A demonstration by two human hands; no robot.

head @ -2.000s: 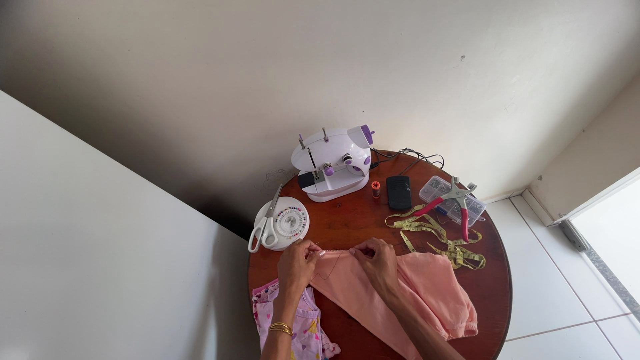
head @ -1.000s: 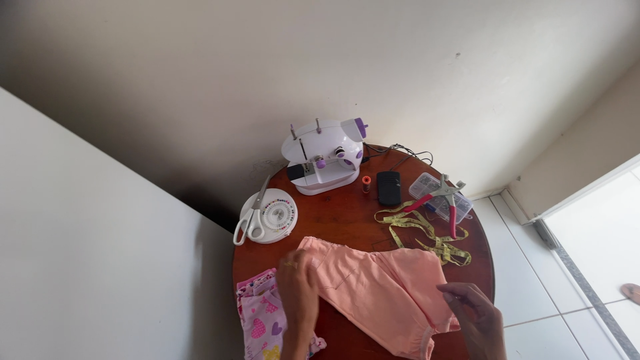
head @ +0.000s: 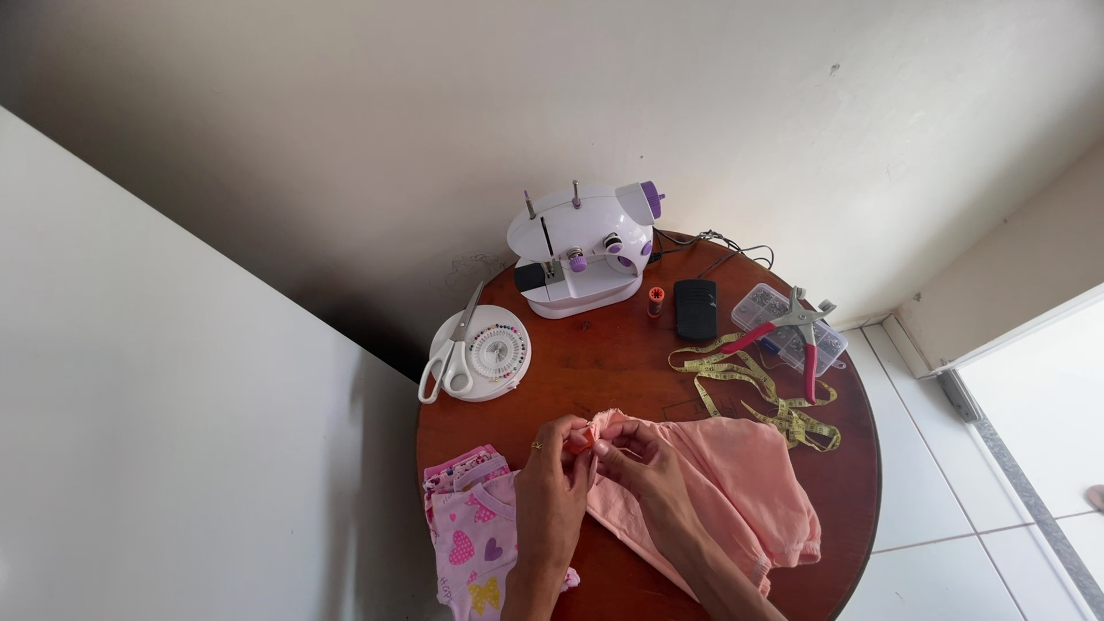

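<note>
Both hands pinch the gathered upper left corner of a peach cloth garment (head: pixel 733 474) that lies on a round wooden table (head: pixel 595 371). My left hand (head: pixel 552 483) holds the fabric edge from the left, a ring on one finger. My right hand (head: pixel 642 474) grips the same edge from the right, fingertips close to those of the left. The rest of the garment spreads to the right, its elastic hems near the table's right side. Folded pink printed clothing (head: pixel 470 535) with hearts and bows lies left of my left hand, partly behind the forearm.
A white mini sewing machine (head: pixel 586 250) stands at the back, beside an orange thread spool (head: pixel 655 302) and a black pedal (head: pixel 695 309). Scissors (head: pixel 457 345) rest on a white pin wheel (head: pixel 500 354). Snap pliers (head: pixel 793 323) lie over a clear compartment box (head: pixel 759 302), near a yellow measuring tape (head: pixel 733 371).
The hands were apart one second ago, the right one at the garment's right side. It has moved left, and both now hold the upper left corner, which is bunched up.
</note>
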